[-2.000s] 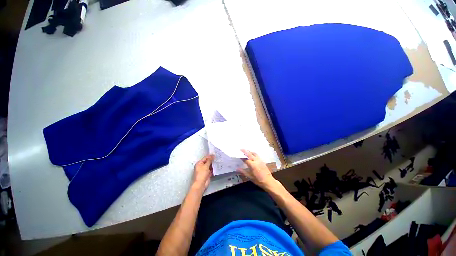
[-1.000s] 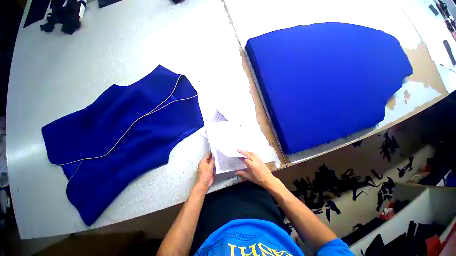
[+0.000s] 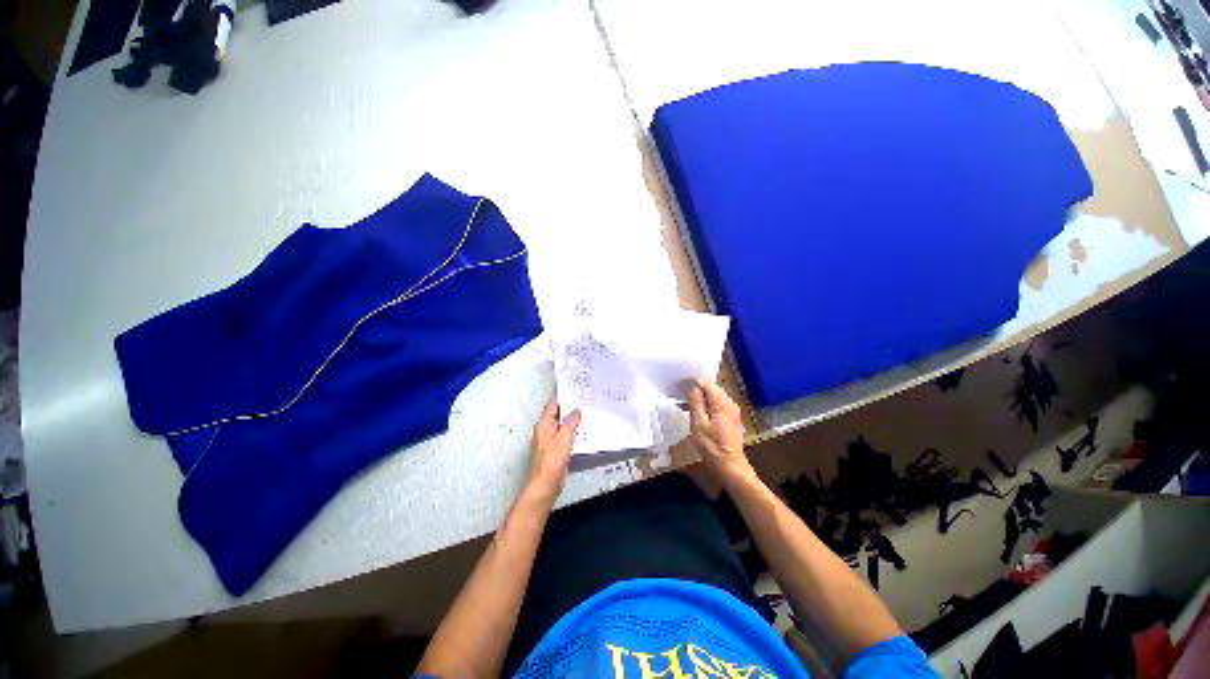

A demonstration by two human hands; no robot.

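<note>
White paper sheets (image 3: pixel 604 378) with faint grey writing or drawing lie at the table's near edge. My left hand (image 3: pixel 552 440) holds their lower left edge, thumb on top. My right hand (image 3: pixel 717 422) holds the lower right of a sheet that is turned out to the right. The sample bodice (image 3: pixel 332 332), dark blue with thin pale piping, lies flat to the left of the papers. The blue fabric stack (image 3: pixel 876 226), with a curved far edge, lies to the right.
The white cutting table (image 3: pixel 398 93) has worn brown patches near its right edge. Black fabric pieces (image 3: pixel 186 47) lie at the far left. Dark scraps (image 3: pixel 863 497) litter the floor at the right, beside pale shelves or boxes (image 3: pixel 1141 557) holding dark cloth.
My right hand has moved right with a sheet, which now spreads out towards the blue stack and shows more of the marked sheet under it. My left hand stays at the left edge.
</note>
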